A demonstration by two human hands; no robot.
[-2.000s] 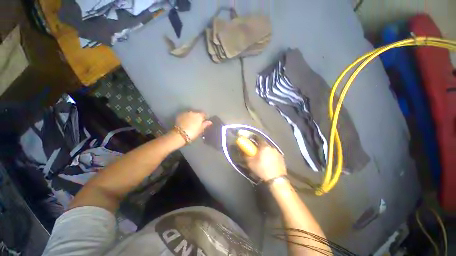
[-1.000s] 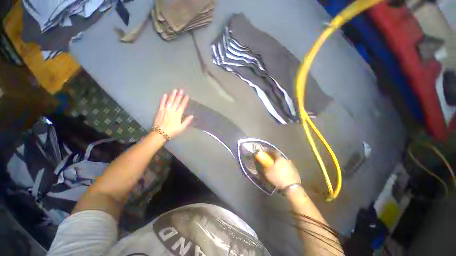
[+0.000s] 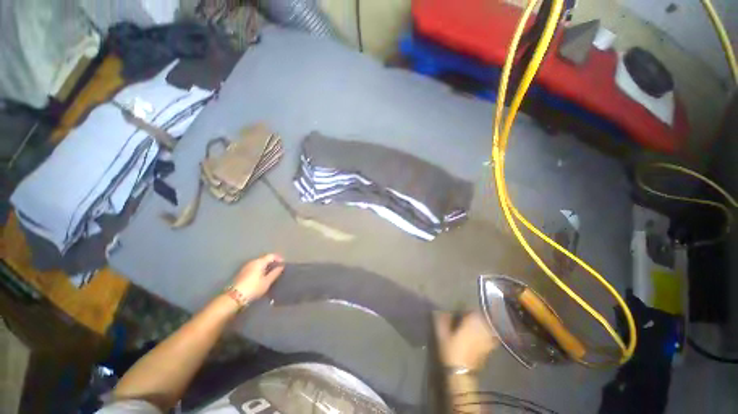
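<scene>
A dark grey curved band (image 3: 348, 287) with a thin white lower edge lies on the grey cloth-covered table (image 3: 324, 73) in front of me. My left hand (image 3: 260, 276) has its fingers closed on the band's left end. My right hand (image 3: 465, 340) is blurred at the band's right end; whether it grips the cloth cannot be told. The steam iron (image 3: 526, 323) rests just right of my right hand, its wooden handle free. A stack of curved bands (image 3: 388, 174) with striped white edges lies behind the band.
A tied bundle of small taupe pieces (image 3: 239, 166) lies at the back left. A large pale blue and dark bundle (image 3: 93, 174) sits at the left corner. The yellow hose (image 3: 506, 186) loops down on the right. A red padded board (image 3: 485, 40) stands behind with another iron-like object (image 3: 646, 74).
The view has shifted, showing more of the table's back. My right hand has let go of the iron and moved to the band's right end. My left hand has changed from flat to closed.
</scene>
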